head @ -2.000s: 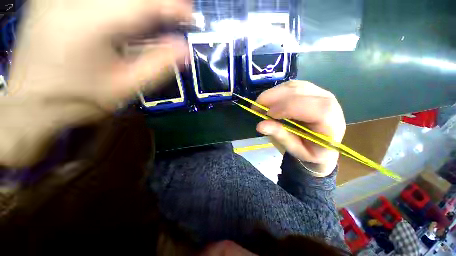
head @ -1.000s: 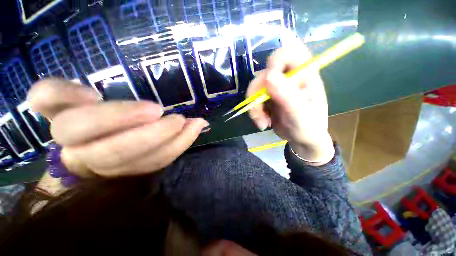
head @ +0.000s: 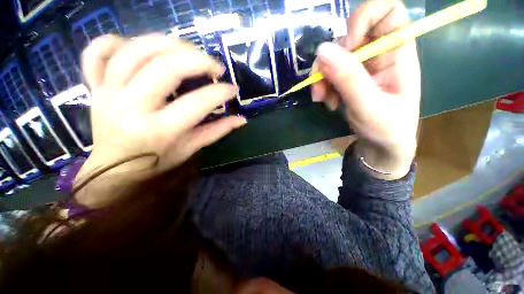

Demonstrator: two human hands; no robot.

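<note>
My right hand (head: 373,80) grips yellow tweezers (head: 396,40), their tips together at the lower right corner of a blue-edged front housing (head: 253,72) with a dark window and pale frame. My left hand (head: 155,97) is over the housings to the left, fingers spread, its fingertips beside the same housing's lower left edge. I see nothing held in it. More housings (head: 41,135) stand in a row in the black tray. A clear glossy film (head: 253,23) lies over part of them. Whether the tips hold a tiny piece cannot be told.
The dark green bench top (head: 471,63) extends to the right, its front edge (head: 264,159) near my body. A cardboard box (head: 451,143) is below it at the right. Red stools (head: 442,250) and part of a person in checked cloth (head: 507,255) are at the lower right.
The tweezers have closed and moved right and up onto the housing's corner. My left hand has risen over the housings with its fingers more spread. The view has shifted slightly.
</note>
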